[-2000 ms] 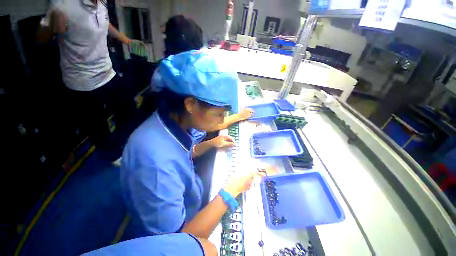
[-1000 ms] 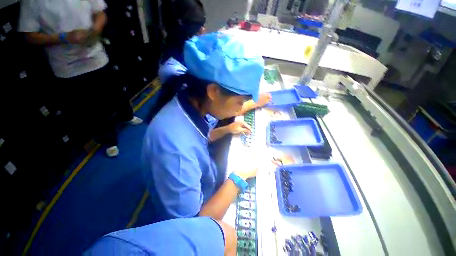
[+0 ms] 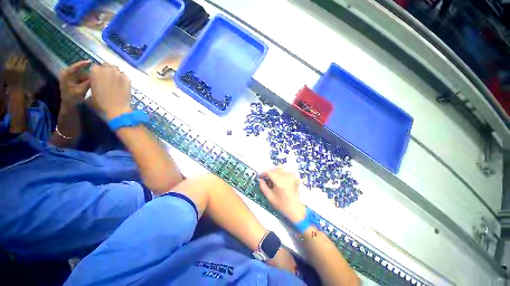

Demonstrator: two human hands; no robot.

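A long green circuit-board strip [image 3: 223,167] runs diagonally along the bench, with pale parts on much of it. My right hand [image 3: 282,192], with a bright blue wrist strap, is over the strip and pinches a small dark component [image 3: 267,181] at its fingertips. My left hand [image 3: 284,261], below a dark-faced watch, is low in the picture beside the strip; its fingers are mostly hidden, so its grip cannot be told. A large heap of blue-violet and silver components [image 3: 305,148] lies loose on the white bench behind my right hand.
A red parts box [image 3: 313,105] rests at the edge of a large blue tray [image 3: 366,120] behind the heap. Another blue tray [image 3: 223,61] with dark parts stands further left. A neighbour's hand [image 3: 111,89] works at the strip on the left, with more people beyond.
The view has turned from the neighbour and hall down to the bench before me. My hands, the full heap, the red box and the large blue tray have come into view.
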